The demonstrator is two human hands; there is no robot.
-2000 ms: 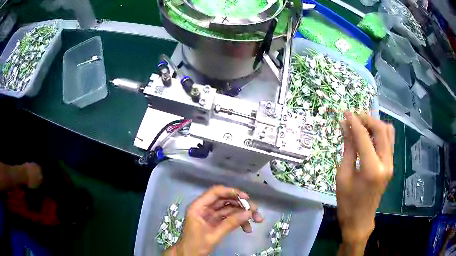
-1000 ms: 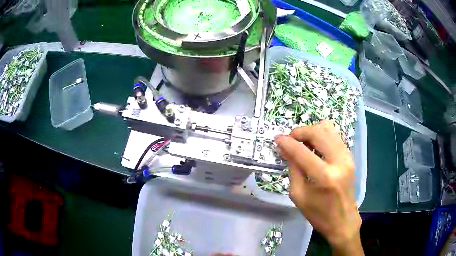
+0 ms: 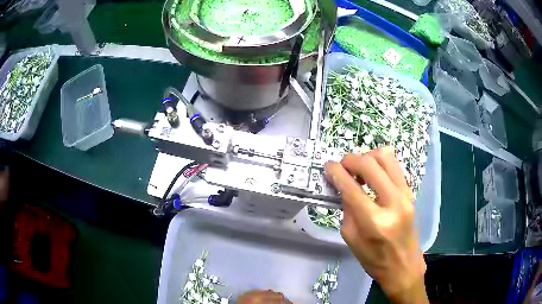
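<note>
My right hand is at the right end of the silver machine, with thumb and fingertips pinched together against the assembly nest. Its fingers hide whatever is between them, so I cannot tell if it holds a part. My left hand is cut off by the bottom edge; only its knuckles show over the near work tray, and its fingers are hidden. Small piles of white-headed, green-stemmed parts lie in that tray, left and right of my left hand.
The bowl feeder stands behind the machine, its rail running down to the nest. The bulk parts tub is at the right, the blue tray behind it. A small clear box and another parts tub are at the left.
From two seconds ago, my right hand has moved left from above the bulk tub to the nest. My left hand has dropped to the bottom edge. The view has shifted.
</note>
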